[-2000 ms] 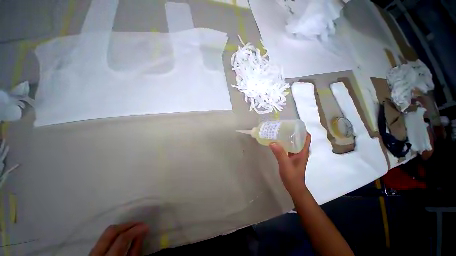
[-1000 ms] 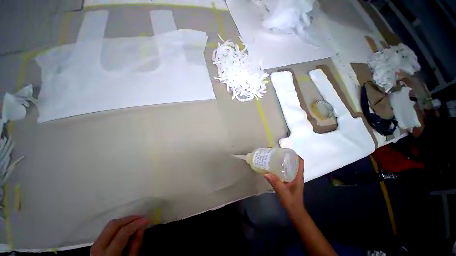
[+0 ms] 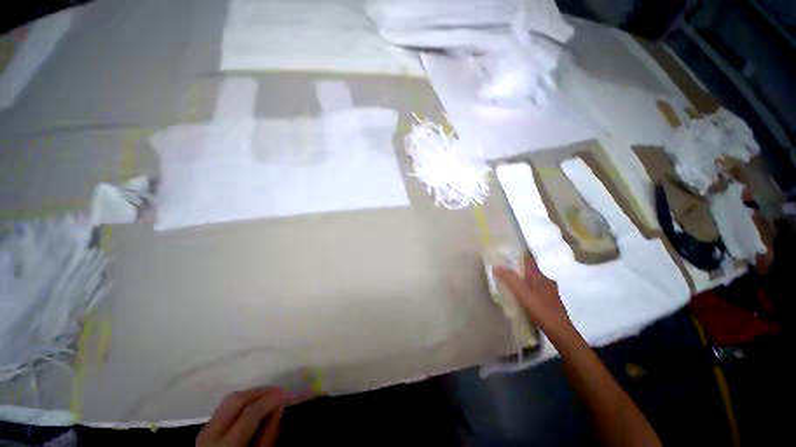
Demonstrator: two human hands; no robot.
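Note:
My right hand (image 3: 534,292) is closed around the glue bottle (image 3: 509,288), which is blurred and held near the table's front edge, just left of the thick white U-shaped piece (image 3: 602,292). My left hand (image 3: 244,417) is at the front table edge with fingers bent together and nothing visible in it; whether its fingertips pinch anything cannot be seen. A white vest-shaped panel (image 3: 279,188) lies flat beyond the hands, its two straps pointing away. A heap of short white strips (image 3: 449,166) lies right of the panel.
Long white strips (image 3: 48,288) heap at far left, with a crumpled white scrap (image 3: 120,201) above. More white fabric (image 3: 305,39) lies at the back. A yellowish tape roll (image 3: 589,225) sits in the U-shaped piece's gap. A dark band (image 3: 685,229) lies at right. The front table edge curves below.
The glue bottle has turned from nearly level to steeply tilted and moved right in my right hand. The camera view has shifted, showing more of the table's back and left. My left hand stays near the front edge.

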